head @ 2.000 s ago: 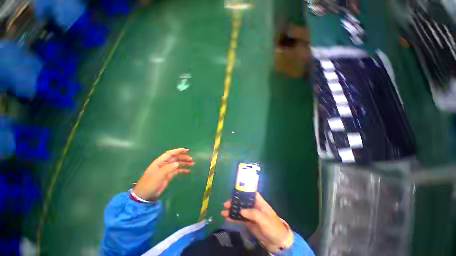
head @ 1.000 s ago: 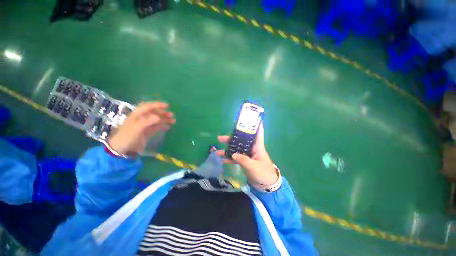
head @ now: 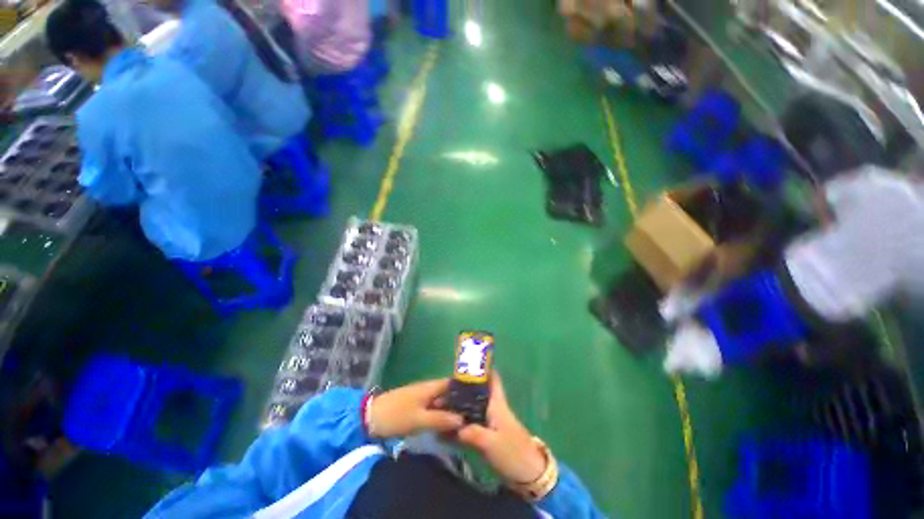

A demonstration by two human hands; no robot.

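Observation:
A black keypad phone (head: 473, 360) with a yellow frame and a lit white and blue screen is upright in front of my body, low in the middle of the view. My right hand (head: 507, 442) holds its lower end from the right. My left hand (head: 407, 410) is at the left side of the lower end, its fingers touching the keypad area. The fingers cover part of the keypad. Both hands are bare, with blue sleeves behind them.
Stacked clear trays of phones (head: 334, 350) stand on the green floor at my left. Blue stools (head: 152, 411) and seated people in blue smocks are at the left. An open cardboard box (head: 669, 240), black bags, more stools and a person in white are at the right.
My left hand has moved in from the left to the phone; it was raised and empty before. The view has swung round to an aisle with people and stacked trays.

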